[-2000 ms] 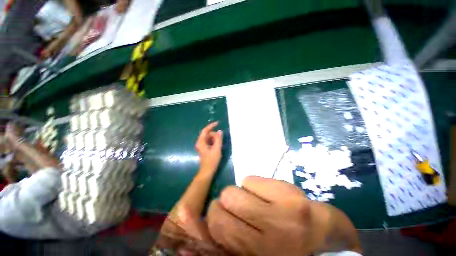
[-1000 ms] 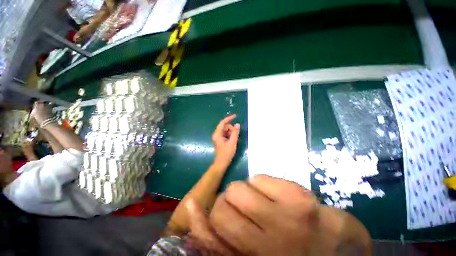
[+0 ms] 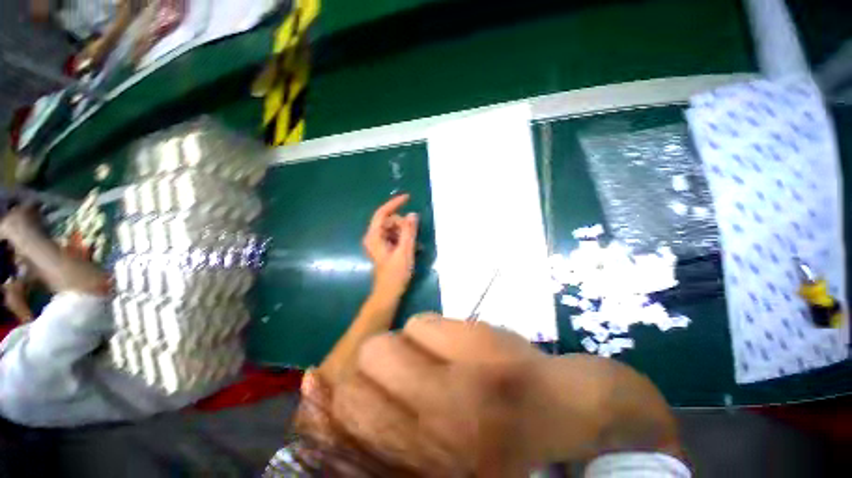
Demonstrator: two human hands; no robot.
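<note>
My right hand (image 3: 476,392) is a large, blurred fist close to the camera, with a white cuff behind it. A thin, dark pointed tool (image 3: 484,294) sticks out from its far side over the plain white sheet (image 3: 486,205). My left hand (image 3: 390,245) is beyond it, just left of the sheet, with curled fingers. A small dark spot shows between its fingers, but I cannot tell if it is a held part. A loose pile of small white pieces (image 3: 621,285) lies right of the sheet.
A tall stack of wavy clear trays (image 3: 182,271) stands left. At right are a clear plastic bag (image 3: 645,182) and a blue-printed sheet (image 3: 766,215) bearing a yellow and black cutter (image 3: 819,303). A hazard-striped marker (image 3: 288,79) is on the green belt (image 3: 504,56). Another person's arm (image 3: 51,257) is far left.
The view has shifted. My right fist sits slightly further left against the sheet, and the thin tool, hidden one second ago, shows again. My left hand keeps its curled pose beside the sheet.
</note>
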